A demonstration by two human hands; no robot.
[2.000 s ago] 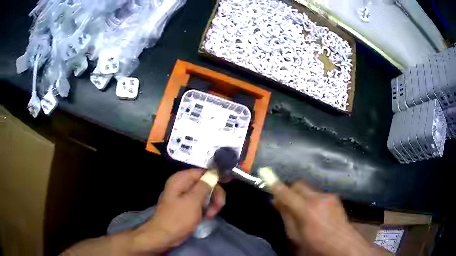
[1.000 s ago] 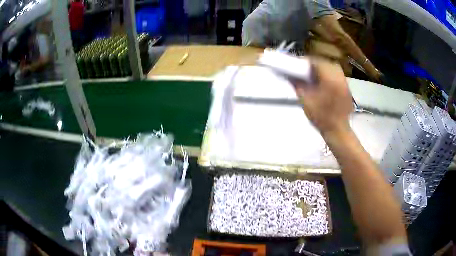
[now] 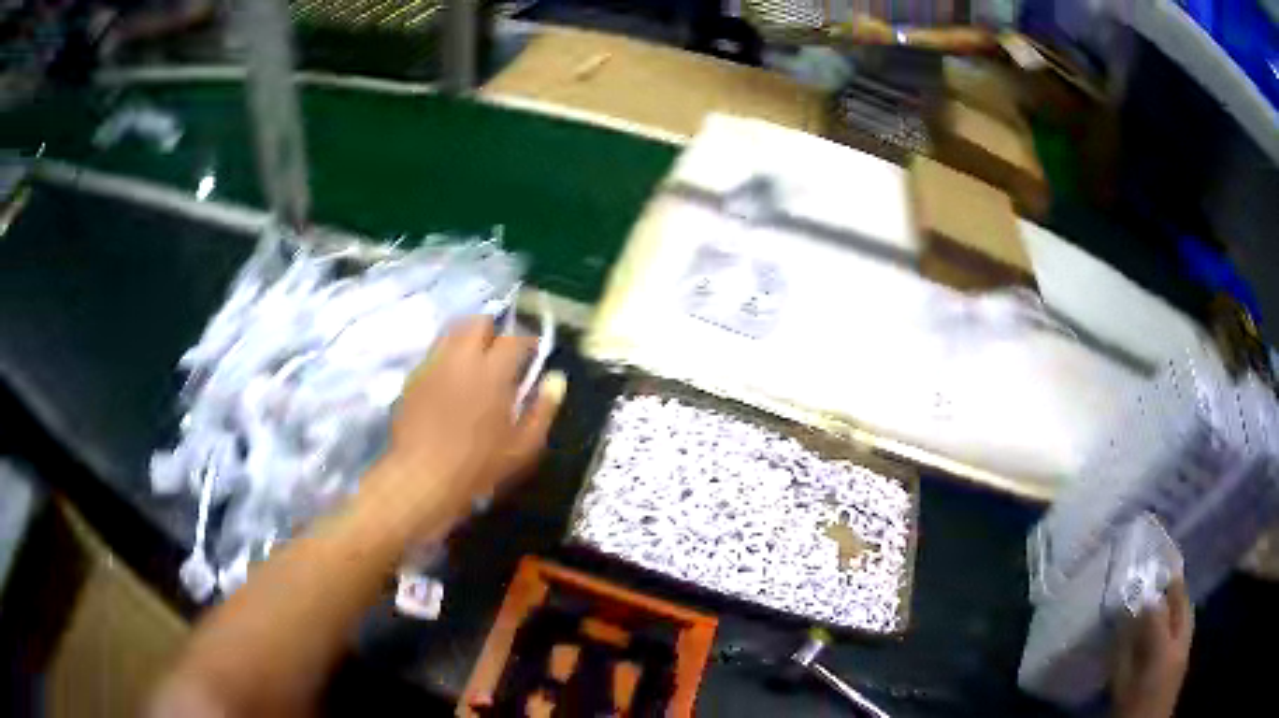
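My left hand (image 3: 470,414) is over the right side of the heap of bagged white cords (image 3: 330,351), fingers among the cords; a grip on one cannot be made out. My right hand (image 3: 1157,652) is at the lower right, partly cut off by the frame edge and blurred. Its fingers touch the near end of the stacked white housings (image 3: 1087,603); whether they grip one is unclear. The orange fixture (image 3: 512,634) holds no housing. The tray of white clips (image 3: 743,505) lies between my hands. The mallet (image 3: 842,687) lies below the tray, partly cut off.
A white housing (image 3: 736,288) lies on the pale board (image 3: 842,337) beyond the tray, with a brown box (image 3: 968,225) farther back. The green conveyor (image 3: 421,168) runs behind the cords. A small white cord end (image 3: 418,595) lies left of the fixture. Another person's arm (image 3: 926,38) shows at the top.
The housing that my right hand held over the board is no longer in it; one lies on the board. My right hand moved down to the stacks. My left hand came into view at the cords.
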